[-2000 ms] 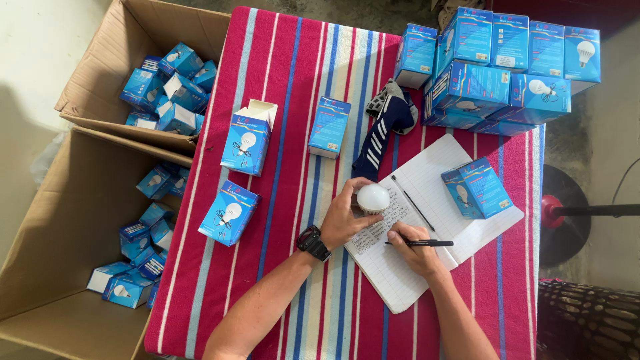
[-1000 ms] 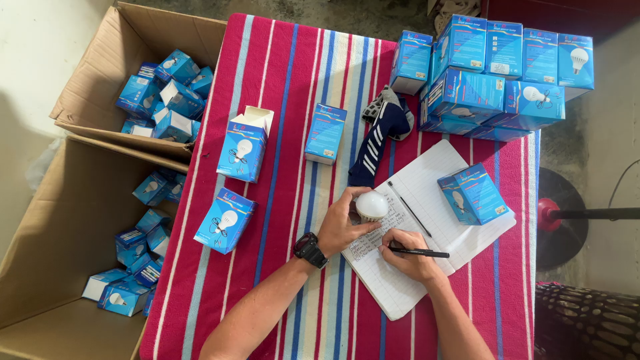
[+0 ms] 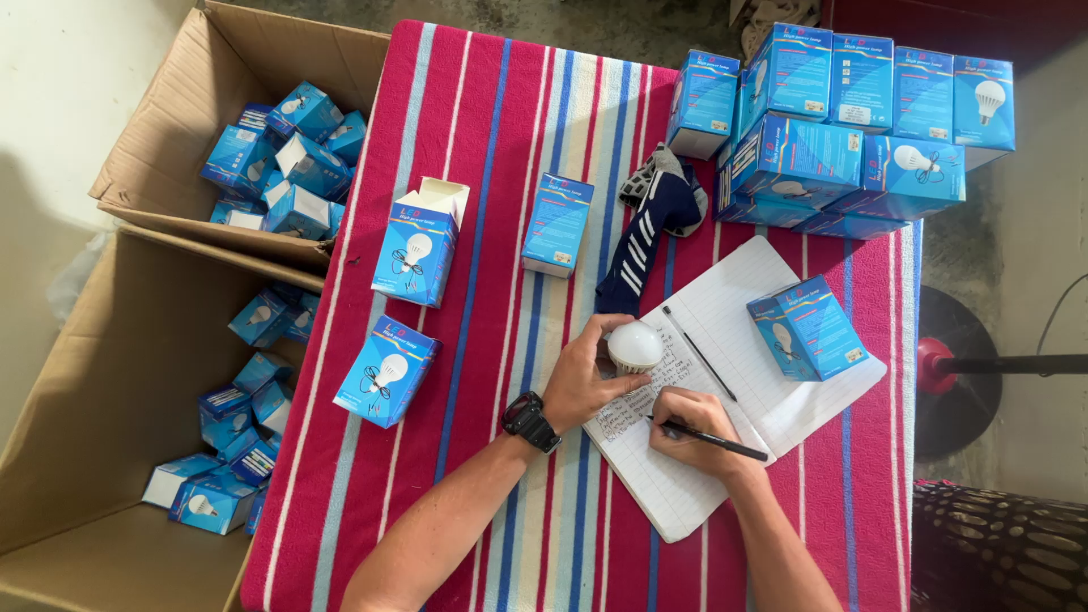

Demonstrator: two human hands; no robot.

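My left hand (image 3: 595,370), a black watch on its wrist, holds a white LED bulb (image 3: 635,346) between thumb and fingers over the left page of an open notebook (image 3: 663,501). In my right hand (image 3: 697,429) is a black pen (image 3: 718,441), its tip on that page below several handwritten lines. A second thin black pen (image 3: 699,354) lies by the notebook's fold. One blue bulb box (image 3: 806,330) rests on the right page. Left of the notebook stand an open-topped bulb box (image 3: 416,251), another bulb box (image 3: 387,371) and a third one (image 3: 558,224).
A navy and grey sock (image 3: 650,225) lies above the notebook on the striped cloth (image 3: 476,510). Stacked bulb boxes (image 3: 799,157) fill the table's far right corner. Two cardboard cartons (image 3: 161,238) holding bulb boxes stand at the left. A round black base with a pole (image 3: 943,365) is at the right.
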